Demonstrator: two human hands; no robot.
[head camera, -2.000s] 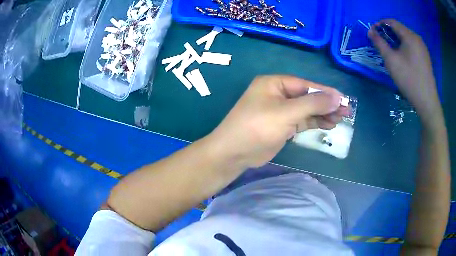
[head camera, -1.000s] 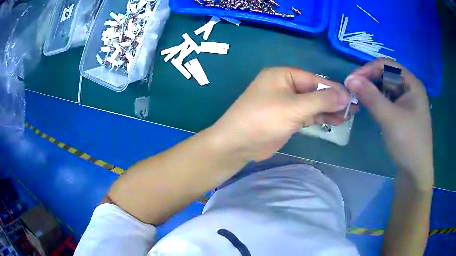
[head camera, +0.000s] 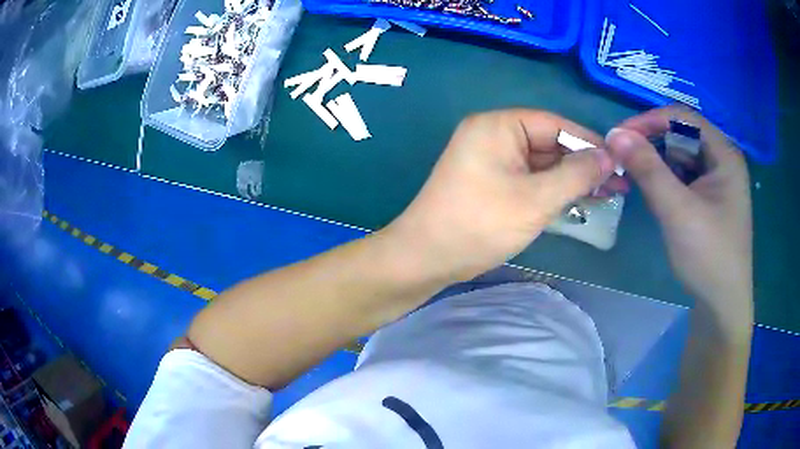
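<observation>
My left hand (head camera: 500, 188) pinches a small white strip (head camera: 575, 141) between thumb and fingertips, in front of me. My right hand (head camera: 689, 193) meets it at the fingertips; whatever lies between the two hands' fingertips is too small to tell. A small dark and silver hand tool (head camera: 683, 140) is tucked in the right hand's curled fingers. Below the hands lies a small whitish work pad (head camera: 596, 226) with a tiny dark item on it, partly covered by the left hand.
White strips (head camera: 349, 117) lie loose on the green bench. A clear tub (head camera: 189, 131) of white pieces and a second clear tub (head camera: 98, 74) stand left. Two blue trays, one with copper-coloured pins (head camera: 456, 9), one with thin white sticks (head camera: 645, 74), stand behind. Crumpled clear plastic (head camera: 39, 114) lies far left.
My right hand has come from the right blue tray to my left fingertips. The left hand has stayed nearly in place. The view has shifted slightly.
</observation>
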